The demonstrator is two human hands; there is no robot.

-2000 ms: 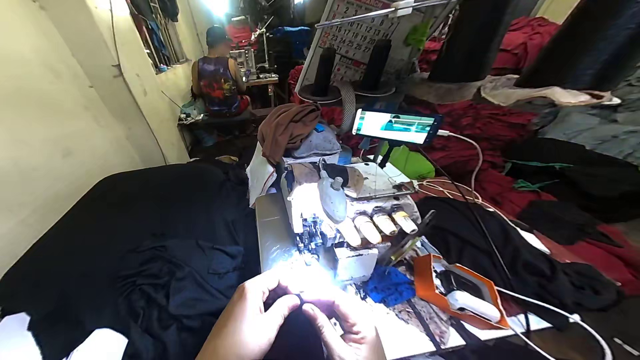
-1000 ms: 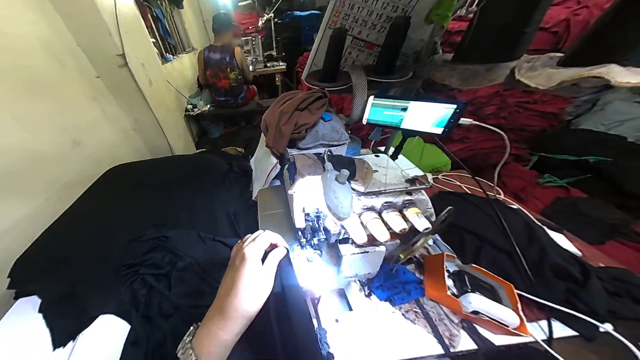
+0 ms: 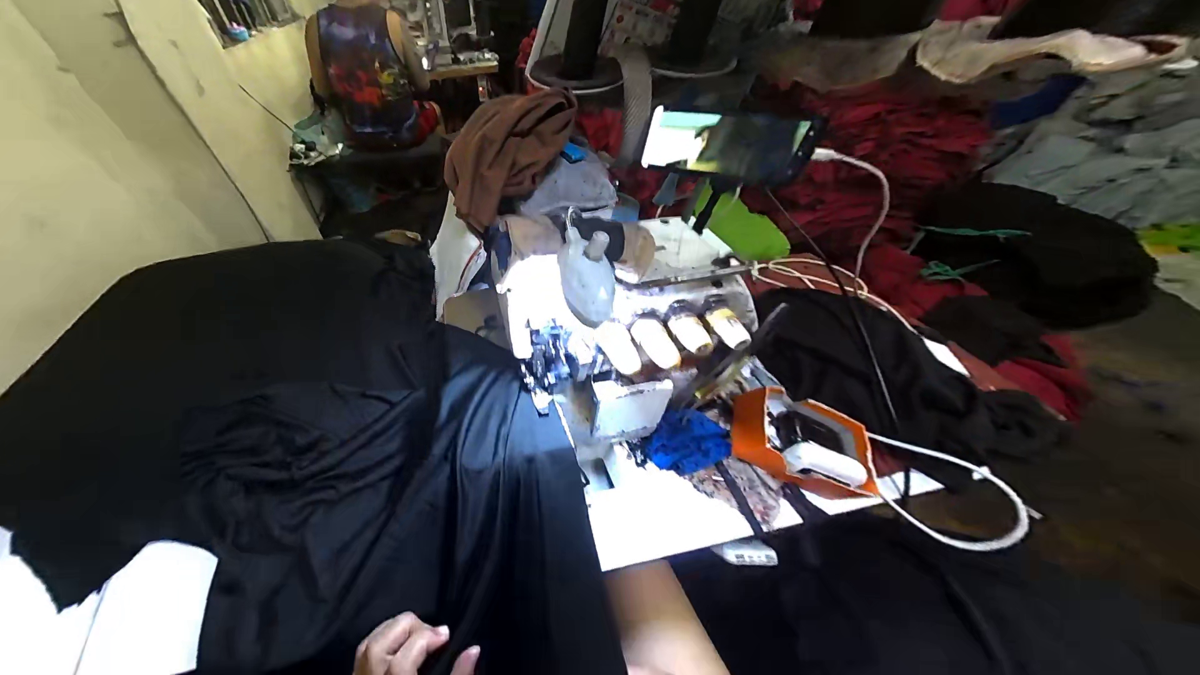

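Note:
My left hand [image 3: 403, 645] is at the bottom edge, its fingers curled over black fabric [image 3: 309, 459]; whether they pinch it cannot be told. Only my right forearm [image 3: 661, 623] shows, below the white tabletop's front edge; the right hand is hidden. The black fabric covers the left side, and its right edge runs up to the presser foot [image 3: 541, 401] of a lit sewing machine [image 3: 534, 300], which looks like an overlocker. Several pale thread holders or tension knobs [image 3: 656, 342] line its front.
An orange holder [image 3: 759, 436] with a white device stands right of a blue cloth [image 3: 689, 441] on the white tabletop [image 3: 656, 516]. A phone [image 3: 731, 145] on a mount, cables and cloth piles lie beyond. A person [image 3: 366, 75] sits at the back left.
My left hand has moved from beside the needle area down to the bottom edge. Black fabric now spreads over the machine's left side. The right hand, seen at first, is hidden now.

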